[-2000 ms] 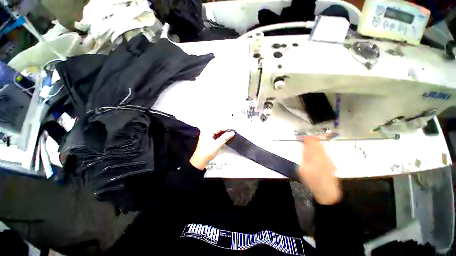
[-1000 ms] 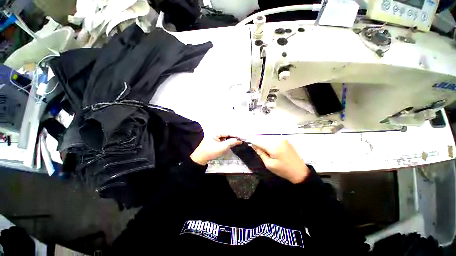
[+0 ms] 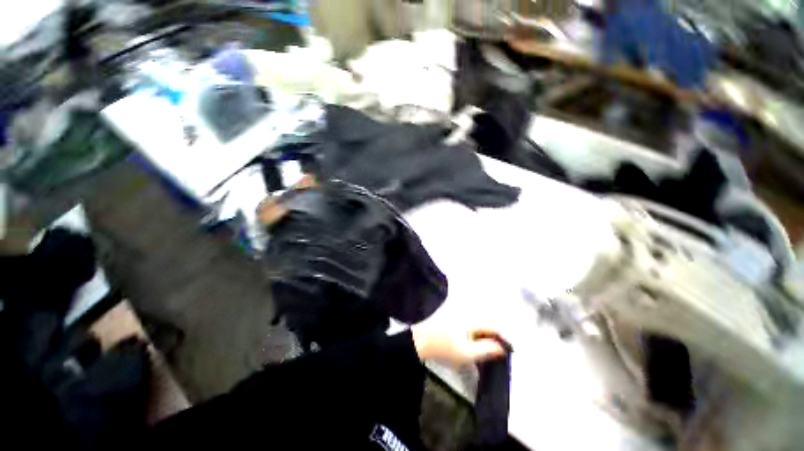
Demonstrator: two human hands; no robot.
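Note:
The view is blurred. My left hand (image 3: 460,346) is at the table's front edge, its fingers closed on one end of a narrow dark strip (image 3: 494,396), which hangs down toward the lower edge of the picture. A thick bundle of folded black cloth (image 3: 339,247) lies left of the hand, overhanging the table's front edge. A flat black cloth piece (image 3: 397,158) spreads behind the bundle. An orange-brown patch (image 3: 280,207) shows at the bundle's left side; I cannot tell what it is. My right hand is out of the picture.
The white sewing machine (image 3: 696,282) stands on the right, with a dark phone (image 3: 669,370) under its arm. A pale cloth pile (image 3: 405,75) is at the back. A white side table (image 3: 167,141) with a grey item is at the left.
The view has swung left, moving table things rightward and down in the picture. My right hand has left the view. My left hand still holds the strip, which now hangs down.

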